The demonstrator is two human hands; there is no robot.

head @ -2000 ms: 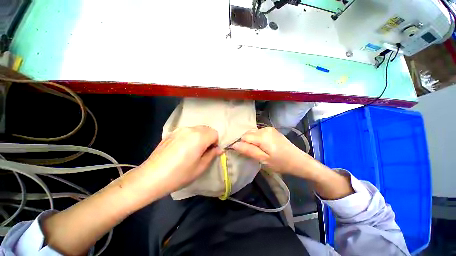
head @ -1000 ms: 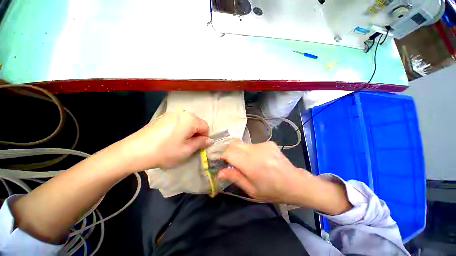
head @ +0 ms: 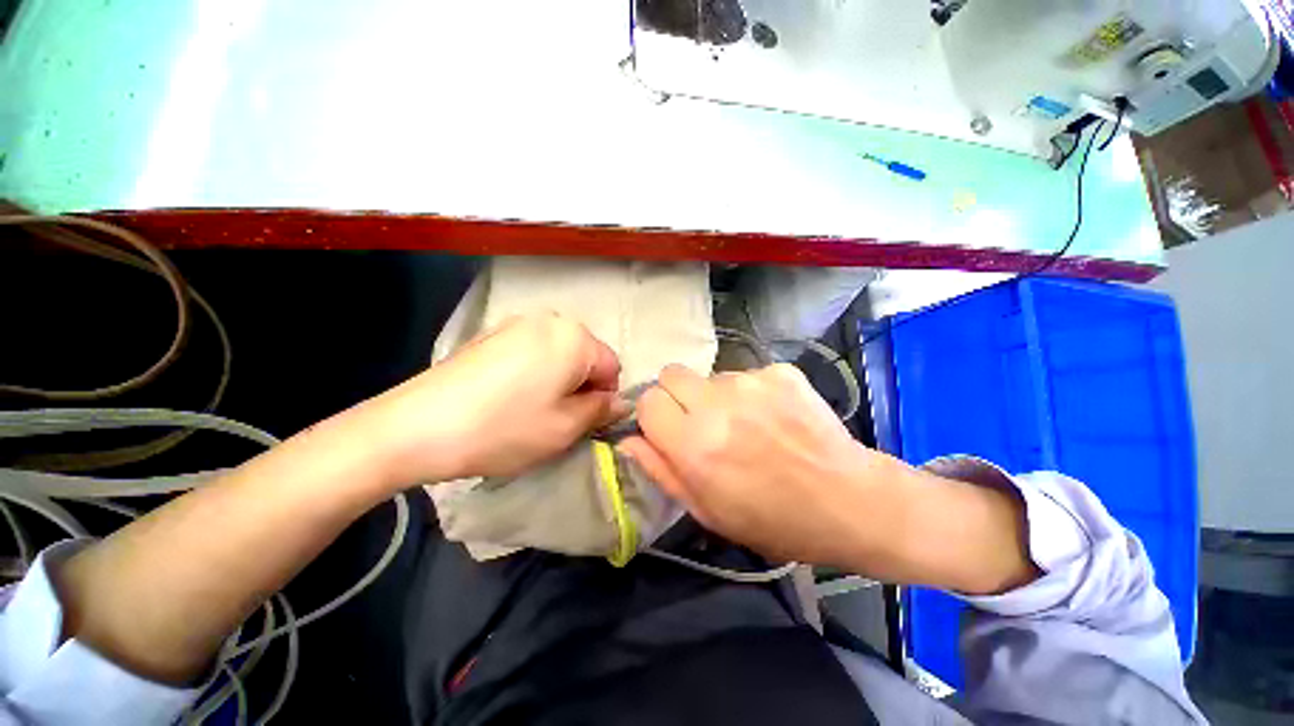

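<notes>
A beige fabric workpiece (head: 660, 315) hangs from below the table edge onto the dark-clothed lap. A narrow yellow strip (head: 616, 504) runs down its lower part. My left hand (head: 532, 397) pinches the cloth just above the yellow strip. My right hand (head: 745, 447) is beside it, its fingertips closed on the cloth close to the left fingertips. A bit of grey strip (head: 639, 393) shows between the hands. Whether my right hand also holds a small tool cannot be seen.
A pale green table (head: 426, 135) with a red edge (head: 568, 241) lies ahead. On it are a white sewing machine (head: 1022, 64) and a blue-handled tool (head: 897, 168). A blue crate (head: 1043, 426) stands at the right. Cream and tan straps (head: 135, 421) hang at the left.
The thin dark tool seen earlier at my right fingertips no longer shows. My right hand has moved up closer to my left fingertips, covering most of the grey strip.
</notes>
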